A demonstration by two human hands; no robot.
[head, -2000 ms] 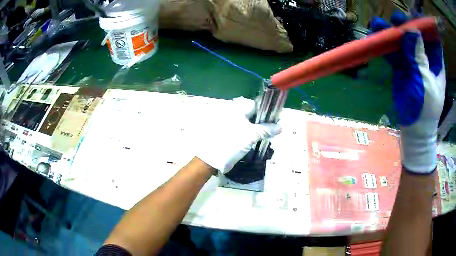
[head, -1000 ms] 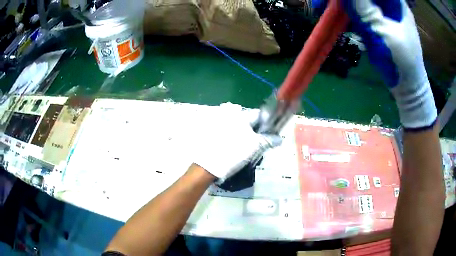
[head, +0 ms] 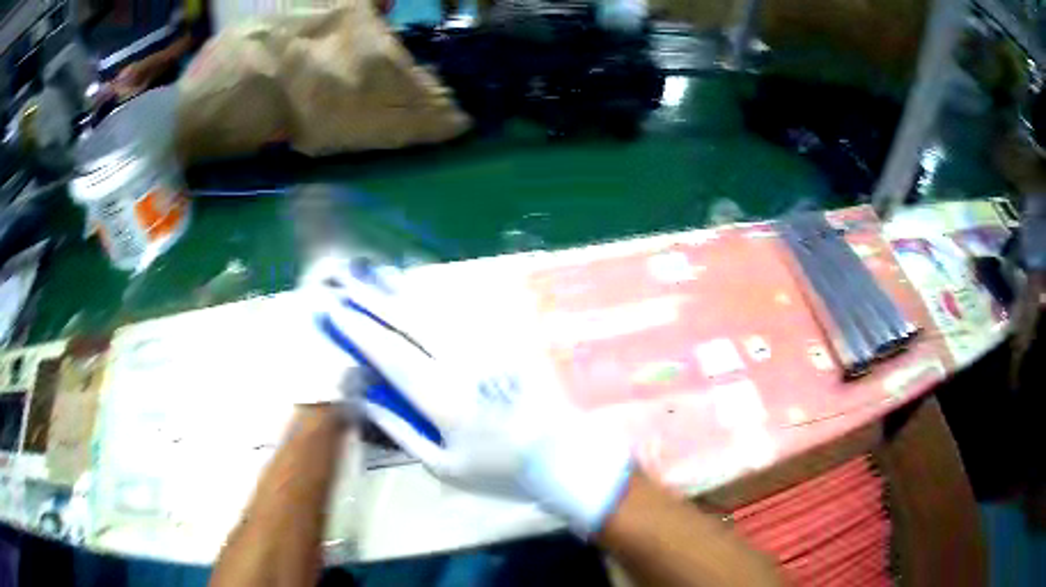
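A blurred grey bundle of metal tubes (head: 312, 218) stands up out of my gloved hands at the left of centre. My left hand (head: 326, 373) is around the lower part of the bundle and is mostly covered by my right. My right hand (head: 470, 419), in a white and blue glove, lies across it with its fingers pointing at the bundle. Blur hides whether my right hand grips anything. A sliver of the black pad (head: 379, 438) shows below my hands. No red rod shows in my right hand.
Silver-grey profiles (head: 843, 292) lie on the pink-red sheet (head: 688, 344). A carton of red rods (head: 814, 522) is below the bench edge, beside another person's arm (head: 943, 487). Behind are a white bucket (head: 135, 212), tan sack (head: 321, 86) and dark heap (head: 545, 80).
The view has swung right, bringing in the laid profiles and more of the carton. My right hand has come down from the upper right onto my left; the red rod it held is out of sight.
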